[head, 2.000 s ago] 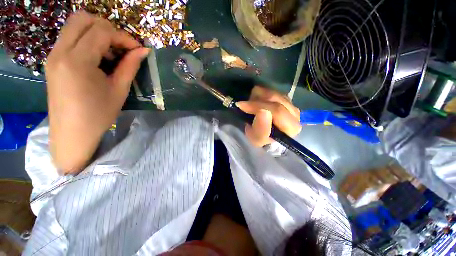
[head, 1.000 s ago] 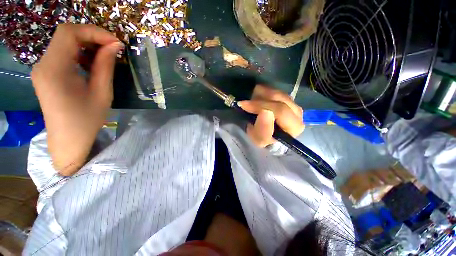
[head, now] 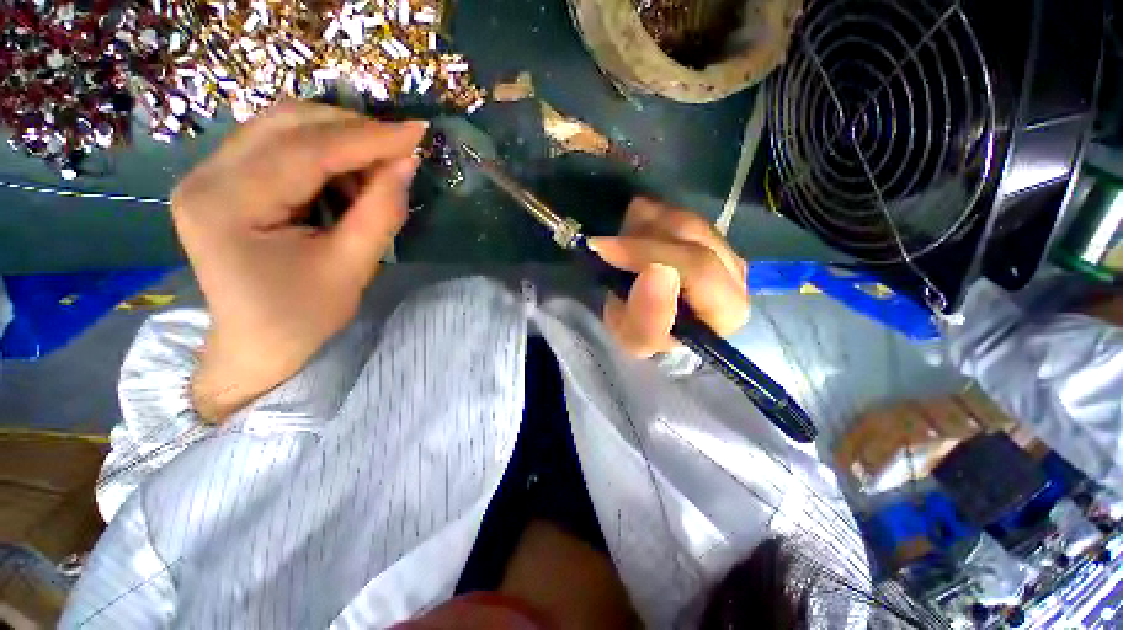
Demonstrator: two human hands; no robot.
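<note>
My right hand (head: 677,281) holds the black handle of the soldering iron (head: 754,384). Its silver shaft points up and left, with the tip at the round clear-grey pad (head: 480,138) on the green mat. My left hand (head: 289,228) has thumb and forefinger pinched together at the pad's left edge, just left of the iron tip. A tiny dark shiny piece (head: 442,158) lies at these fingertips; whether they grip it is unclear. The thin solder wire (head: 92,193) runs from the left edge into my left hand, its end hidden.
Gold-white small parts (head: 308,55) and dark red parts (head: 74,80) are piled at upper left. Tan flakes (head: 573,131) lie right of the pad. The tan tip-cleaning pot (head: 690,84) and black fan (head: 862,129) stand at upper right. A striped sleeve (head: 1022,357) shows at right.
My left hand first drew back left from the pad area, then moved right to the pad beside the iron tip. My right hand and the iron have barely moved.
</note>
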